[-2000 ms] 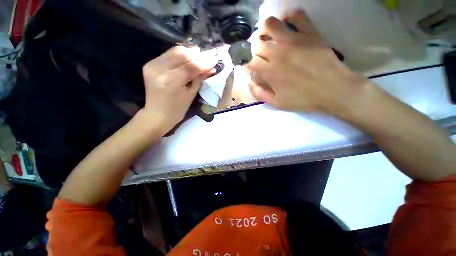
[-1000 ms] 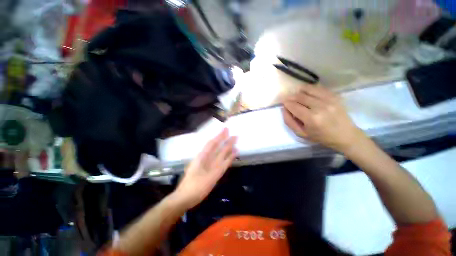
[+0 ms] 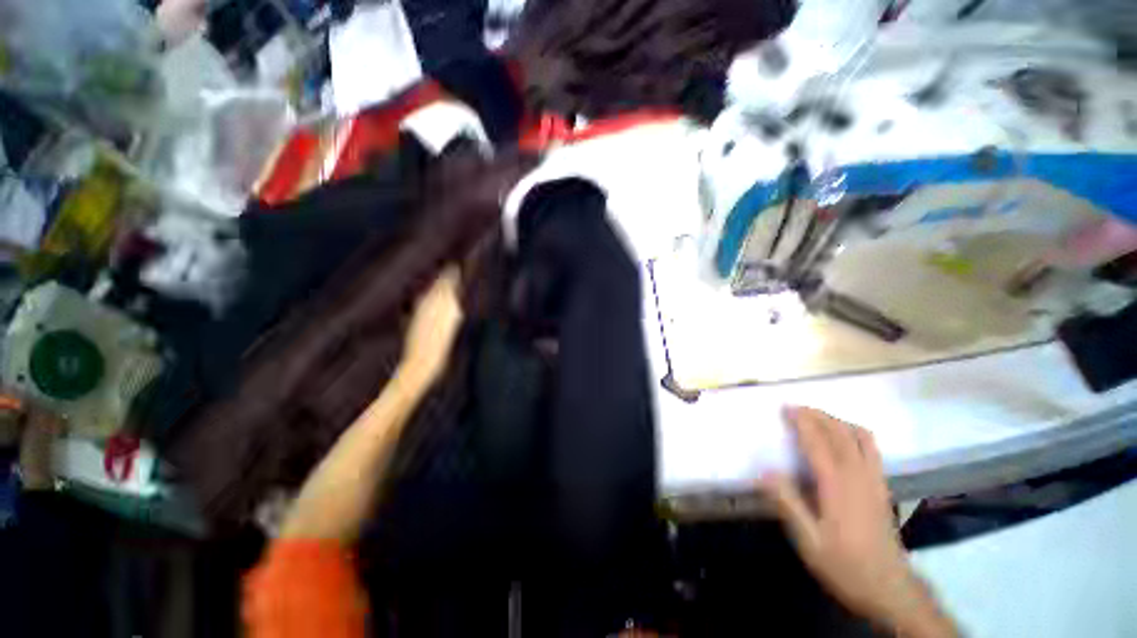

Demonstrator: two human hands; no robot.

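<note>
The black and dark brown garment (image 3: 567, 324) hangs over the table's front edge, left of the sewing machine (image 3: 948, 224). White curved pad edges show at its top. My left hand (image 3: 434, 327) is on the brown fabric, its fingertips partly hidden in the folds and blurred, so its grip cannot be told. My right hand (image 3: 838, 489) is over the table's front edge, right of the garment, with fingers apart and nothing in it. Black snips (image 3: 854, 309) lie on the machine bed near the needle area.
A black flat rectangle (image 3: 1103, 347) lies at the right. A pale object with a green disc (image 3: 65, 361) stands at the far left. Red fabric (image 3: 289, 168) and dark brown fabric (image 3: 623, 56) lie behind. White and clear items clutter the upper left.
The view has swung left. The garment, earlier heaped left of the needle, is now spread and hanging over the front edge. My left hand has moved from the table edge onto the fabric.
</note>
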